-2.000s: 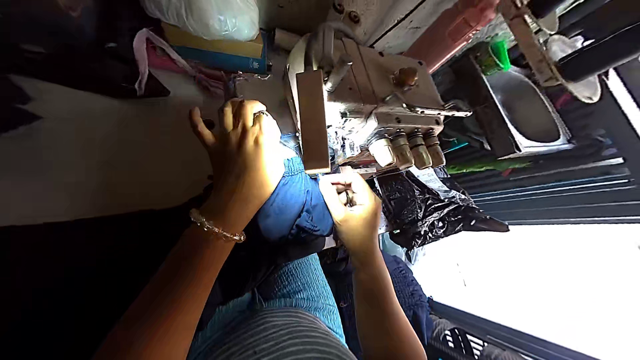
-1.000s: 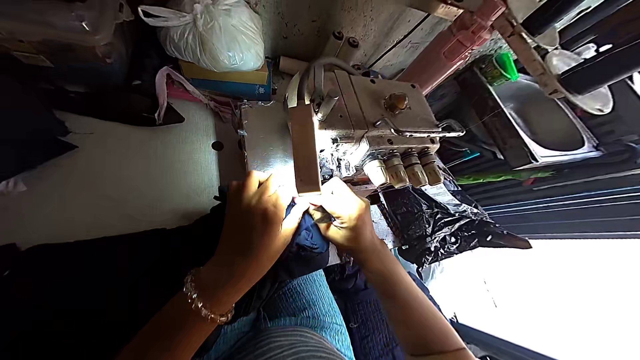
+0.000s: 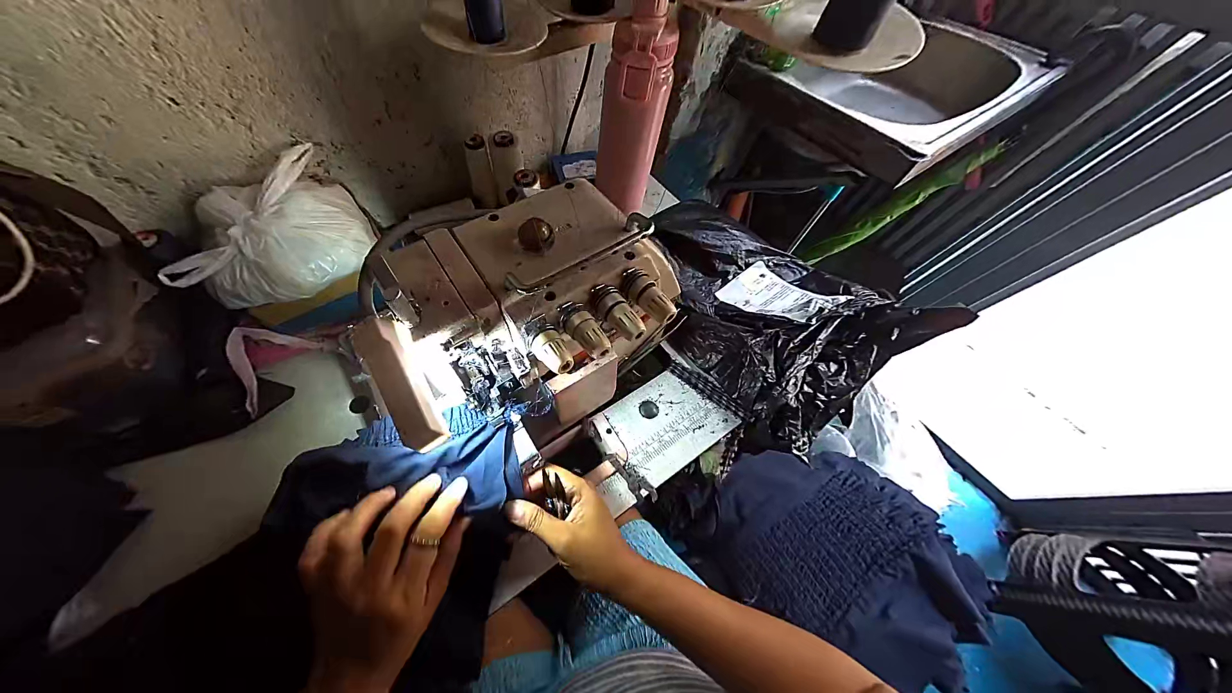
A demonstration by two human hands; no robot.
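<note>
A beige overlock sewing machine point(image 3: 568, 260) stands on the table, its lamp lighting the needle area. Dark blue fabric point(image 3: 452, 467) with a gathered edge lies at the needle area. My left hand point(image 3: 385, 568) rests on this fabric with fingers spread and a ring on one finger. Close to the fabric's right edge is my right hand point(image 3: 577, 529), curled around small dark thread snips point(image 3: 555, 493). Whether my right fingers also touch the fabric is hard to tell.
Behind the machine stand a pink bottle point(image 3: 635, 106) and thread spools. A tied white plastic bag point(image 3: 284, 241) is at the back left. A black plastic bag point(image 3: 770, 337) lies right of the machine, with shirred navy fabric point(image 3: 837, 558) below it. A metal sink point(image 3: 914, 87) is farther back.
The view has swung strongly. My left hand, bunched close to the needle area a second ago, is now spread on the fabric. My right hand has drawn away from the needle area.
</note>
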